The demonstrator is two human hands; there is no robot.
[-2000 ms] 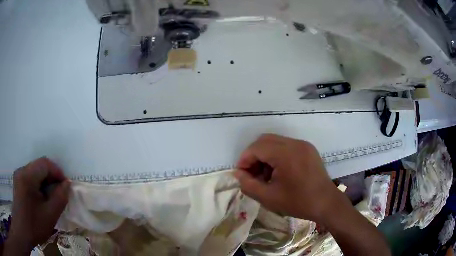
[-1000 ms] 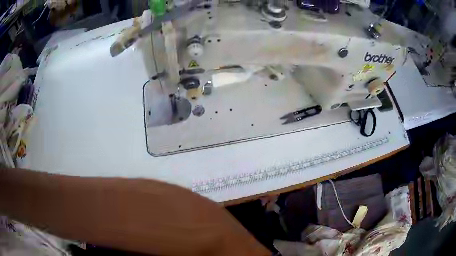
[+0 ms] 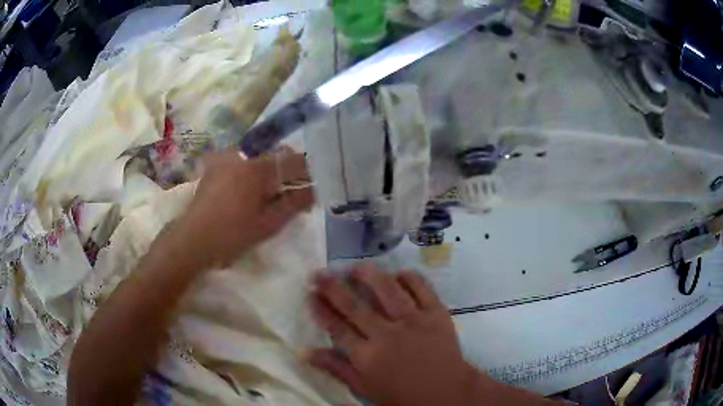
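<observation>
A large heap of cream floral fabric (image 3: 119, 103) covers the left of the table and reaches the sewing machine head (image 3: 507, 95). My left hand (image 3: 254, 198) is on the fabric, left of the machine's needle area; its fingertips are blurred near the head, and its grip is unclear. My right hand (image 3: 388, 325) lies palm down with fingers spread at the fabric's right edge, in front of the needle area. The presser foot and needle are too blurred to make out, and I cannot tell if fabric is under them.
Thread snips (image 3: 606, 254) lie on the bed at the right. Black-handled scissors (image 3: 688, 266) lie further right. A long shiny metal bar (image 3: 380, 67) crosses above my left hand. A beige roll (image 3: 269, 79) and a green spool (image 3: 359, 20) are at the top. Ruler markings (image 3: 594, 349) run along the front edge.
The floral fabric now covers the table's left side. Both hands are now beside the machine, where earlier only a forearm crossed the front. The view has moved closer to the needle area.
</observation>
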